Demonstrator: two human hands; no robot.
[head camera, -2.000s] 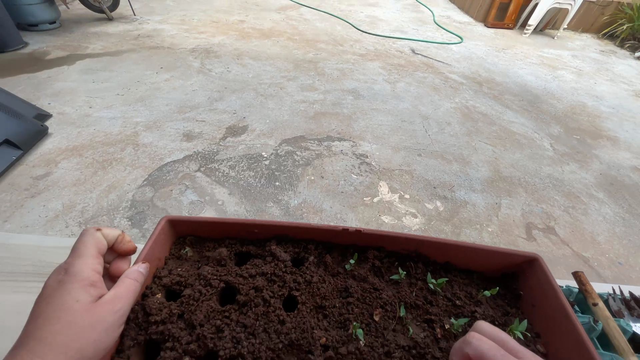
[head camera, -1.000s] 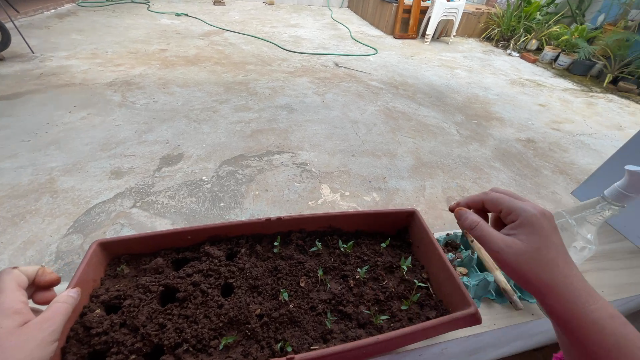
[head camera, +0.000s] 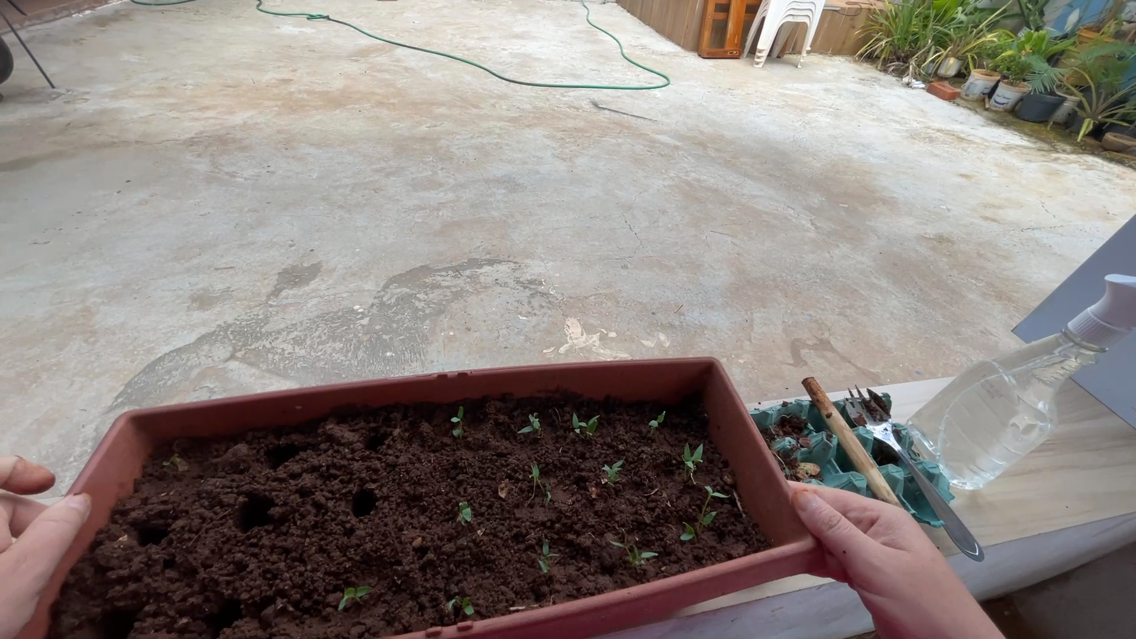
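A brown-red plastic planter box full of dark soil lies before me. Small green seedlings stand in its right and middle parts, and several holes show in the soil at the left. My right hand grips the planter's right end, thumb on the rim. My left hand is at the left end, its thumb by the rim and its fingers outside; part of it is out of view. Beside my right hand, a wooden stick and a metal fork rest on a green egg carton.
A clear spray bottle stands on the pale tabletop at the right, near a grey panel. Beyond lie a concrete floor, a green hose, stacked white chairs and potted plants.
My right hand was above the egg carton and the stick a second ago; now it holds the planter's right end. My left hand has stayed at the left end.
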